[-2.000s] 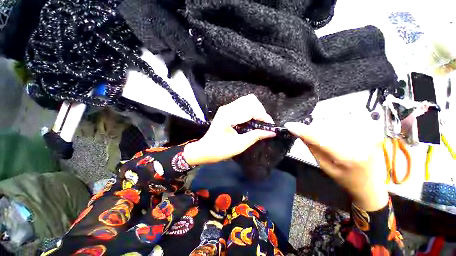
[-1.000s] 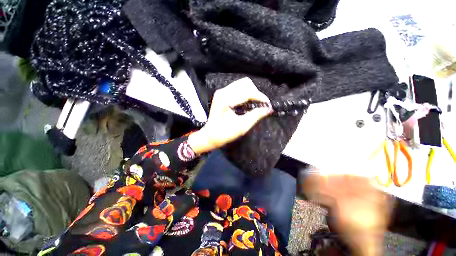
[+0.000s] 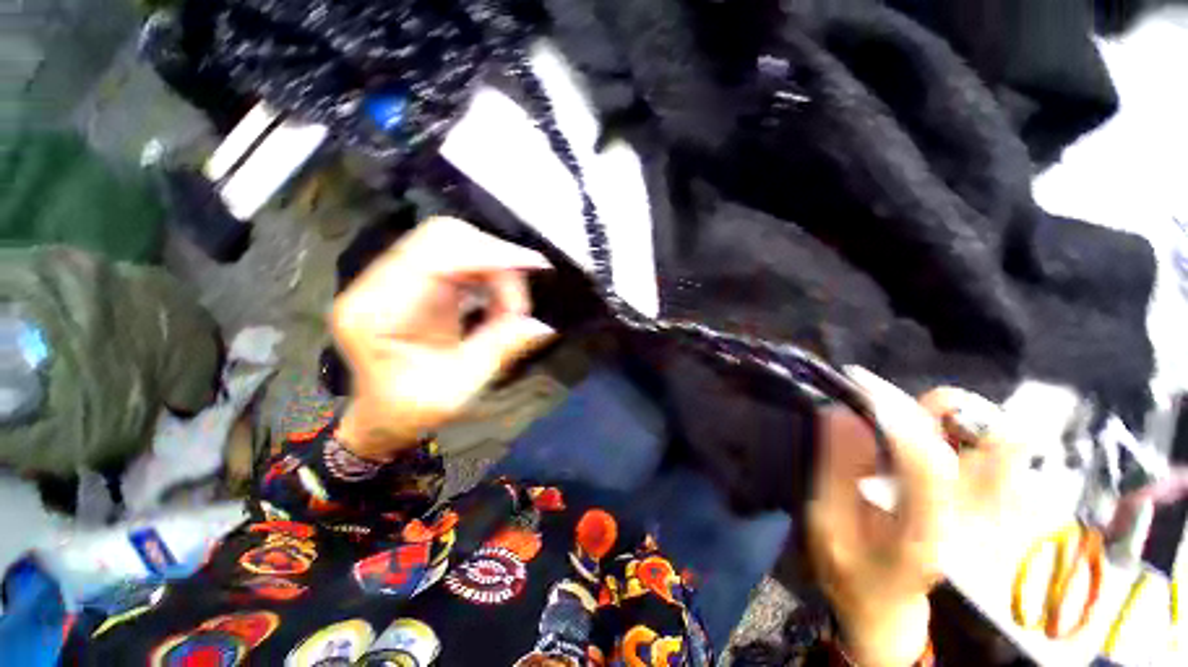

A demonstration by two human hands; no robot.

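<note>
The dark fuzzy garment [image 3: 834, 280] lies over the table and hangs down in front of me. A narrow black-and-silver beaded trim [image 3: 749, 349] runs along its near edge and up to the left, over white pieces. My right hand [image 3: 892, 502] is closed on the garment edge at the trim's right end, blurred. My left hand [image 3: 437, 339] is left of the garment, fingers curled, thumb and forefinger tips apart beside the dark edge; nothing shows clearly held in it. No needle or thread can be made out.
A speckled black-and-white trim bundle [image 3: 378, 52] lies upper left. Orange-yellow scissor handles [image 3: 1058, 580] are at lower right on the white table [image 3: 1107, 183]. An olive cloth pile [image 3: 111, 358] and a green one [image 3: 85, 196] are at left. White pieces [image 3: 515, 170] lie beneath the trim.
The view has shifted, so the table things appear further right and lower. My right hand has come back from below and taken the garment edge. My left hand has let go and moved left.
</note>
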